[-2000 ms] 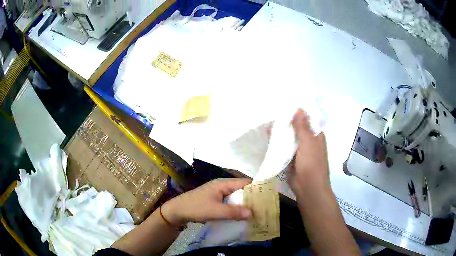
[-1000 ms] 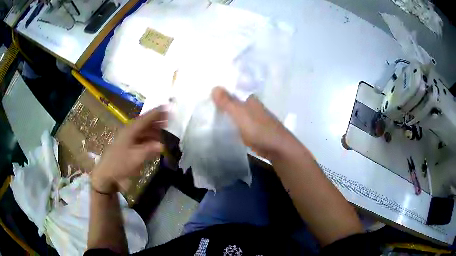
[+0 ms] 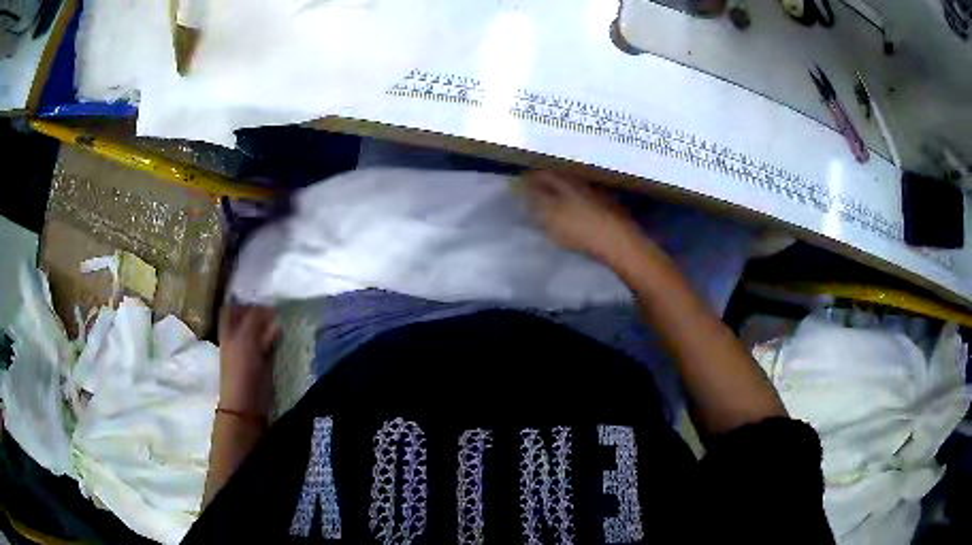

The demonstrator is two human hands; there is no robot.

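Observation:
A large white cloth piece [image 3: 394, 240] lies across my lap, below the table's front edge, slightly blurred. My left hand [image 3: 252, 332] is at the cloth's lower left corner with its fingers curled on the edge. My right hand [image 3: 576, 213] is at the cloth's upper right part, its fingertips pinching it close under the table edge. More white cloth [image 3: 245, 64] lies on the table at the upper left, with a tan ticket [image 3: 185, 48] on it.
Pink-handled snips [image 3: 844, 117], a black phone [image 3: 933, 211] and a printed scale [image 3: 640, 133] are on the white table. White cloth heaps lie at the left [image 3: 144, 426] and right [image 3: 863, 410]. A cardboard sheet [image 3: 128, 213] and yellow bar [image 3: 149, 162] are left.
The view has tilted down to my lap. The white cloth has moved from the table area onto my lap and is spread sideways. My hands have moved far apart.

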